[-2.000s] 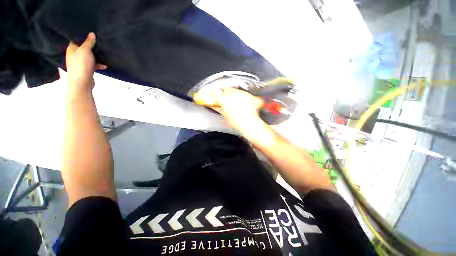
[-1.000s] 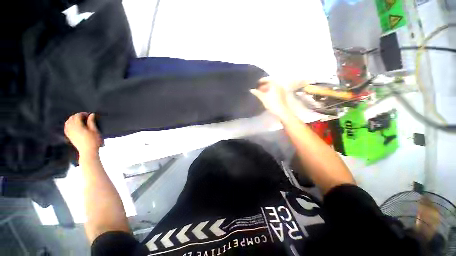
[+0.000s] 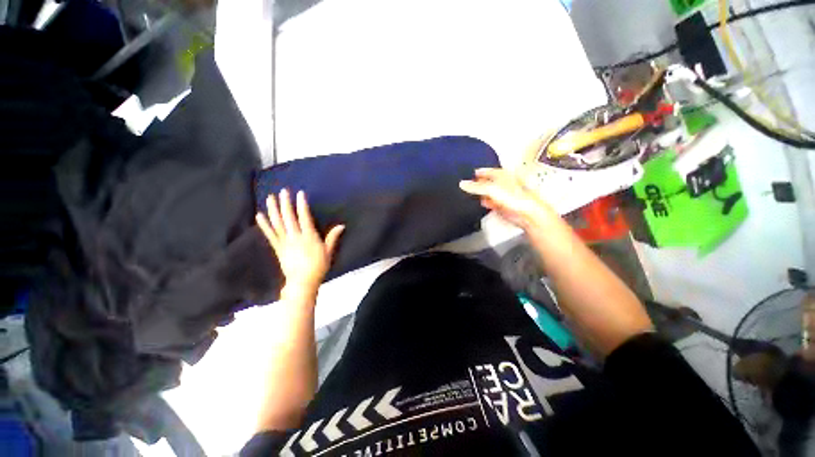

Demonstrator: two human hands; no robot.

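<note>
A dark jacket [image 3: 170, 205] lies bunched at the left, and its sleeve [image 3: 398, 210] lies along the front of the navy padded board [image 3: 357, 170]. The board's rounded right end shows uncovered. My left hand [image 3: 302, 245] lies flat on the dark cloth near the board's left part, fingers spread. My right hand [image 3: 508, 196] is at the board's right end, fingertips at the end of the sleeve; whether it pinches the cloth cannot be told. The steam iron [image 3: 597, 136], with its orange handle, sits at the table's right end, away from both hands.
The white table [image 3: 420, 71] stretches behind the board. A hose [image 3: 737, 109] runs from the iron area to the upper right. A bright green bag or cover [image 3: 684, 210] hangs below the iron. A round fan [image 3: 768, 344] stands at the lower right.
The iron has gone from my right hand to the table's right end. My left hand has moved right and opened flat on the cloth. More of the navy board shows, and the jacket has shifted.
</note>
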